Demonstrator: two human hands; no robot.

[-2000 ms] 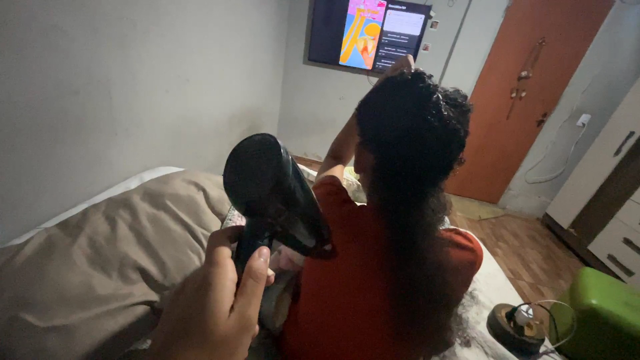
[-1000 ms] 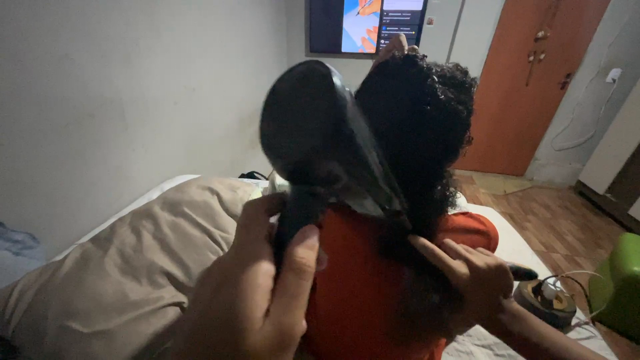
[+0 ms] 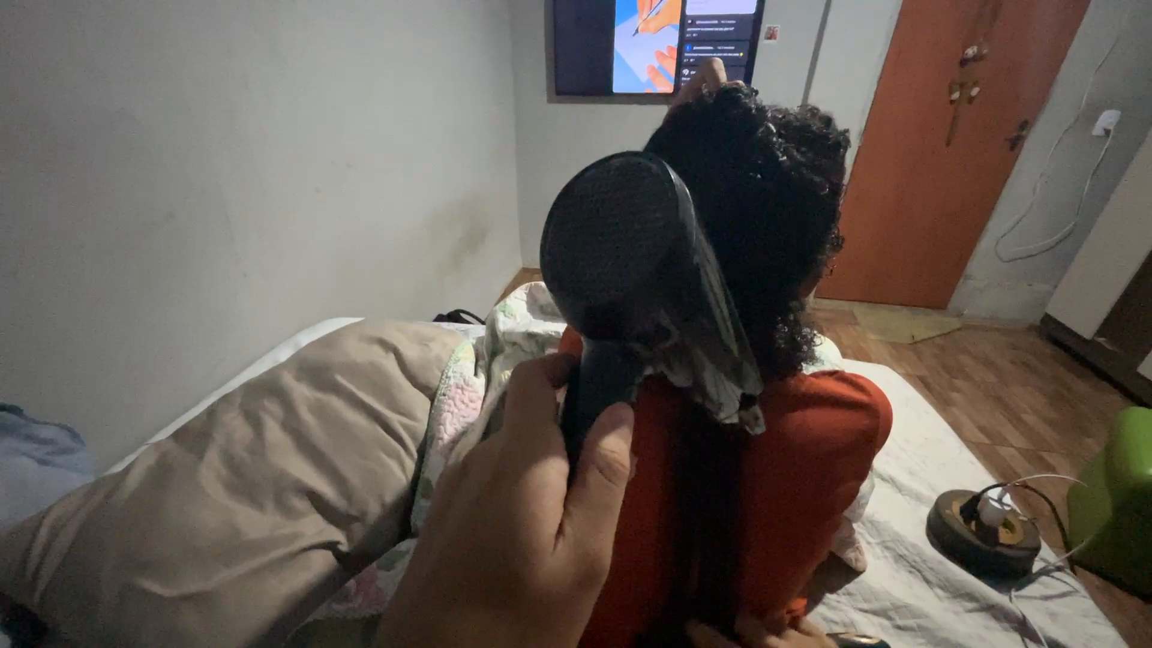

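Observation:
My left hand [image 3: 531, 504] is closed around the handle of a black hair dryer [image 3: 630, 261], whose round grille faces me. The dryer's narrow nozzle end points down and right, close to the dark curly hair [image 3: 756, 198] of a seated person in a red shirt [image 3: 810, 441], seen from behind. That person's own hand is raised on top of the head. Long dark hair hangs down the back. Only part of my right hand [image 3: 774, 633] shows at the bottom edge, by the lower hair; a dark handle-like end [image 3: 857, 641] lies beside it, and its grip is hidden.
A beige pillow or cushion [image 3: 234, 486] and a floral quilt [image 3: 459, 396] lie on the bed at left. A round cable reel with plugs [image 3: 983, 531] rests on the white sheet [image 3: 900, 540] at right. Beyond are a green plastic object [image 3: 1116, 495], a wall screen and a door.
My right hand, absent in the oldest frame, reached in from the right at the hair one second ago and is now low at the bottom edge. The dryer stays in my left hand.

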